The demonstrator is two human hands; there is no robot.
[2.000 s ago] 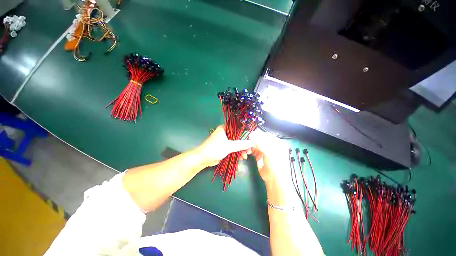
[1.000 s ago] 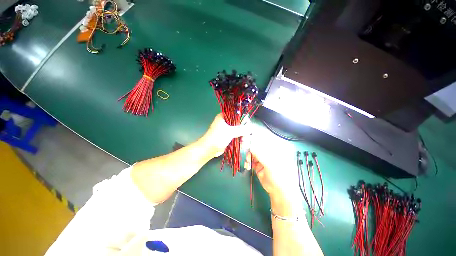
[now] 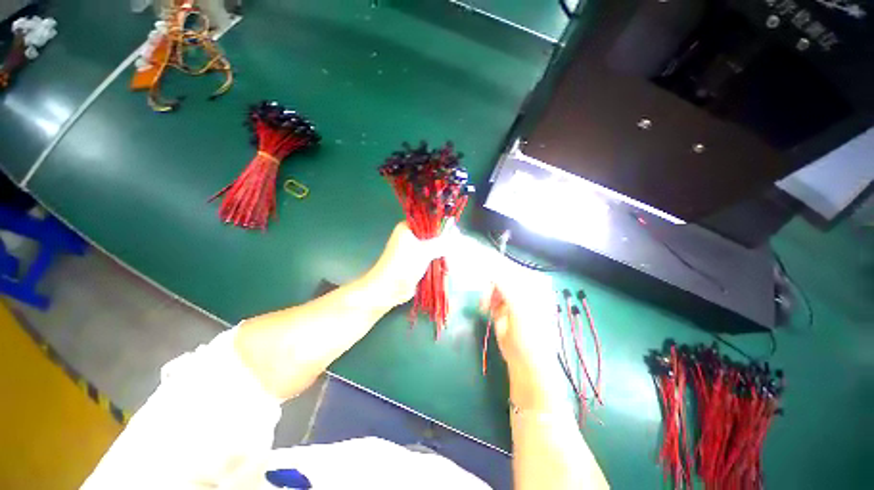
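Observation:
My left hand (image 3: 407, 260) is closed around a bunch of red-and-black wire harnesses (image 3: 426, 196), black connector ends up, wire tails hanging below the fist. My right hand (image 3: 503, 287) is just right of it, overexposed, and holds a wire harness (image 3: 487, 340) whose red tail hangs below the fingers. Its upper end near the fingertips is washed out by glare. The wire sequence tester (image 3: 661, 124) stands at the upper right, with a bright lit area (image 3: 551, 203) on its base. Several loose harnesses (image 3: 580, 345) lie right of my right hand.
An untied pile of harnesses (image 3: 724, 412) lies at the lower right. A tied bundle (image 3: 257, 177) and a yellow rubber band (image 3: 296, 189) lie on the left. Orange-brown harnesses (image 3: 192, 53) and white connectors (image 3: 36, 33) are at the far left. A white screen (image 3: 834, 177) is at the right edge.
My left hand and the bunch have moved slightly left. My right hand, earlier close against the bunch, is now a little apart from it with a single harness. The view has shifted slightly.

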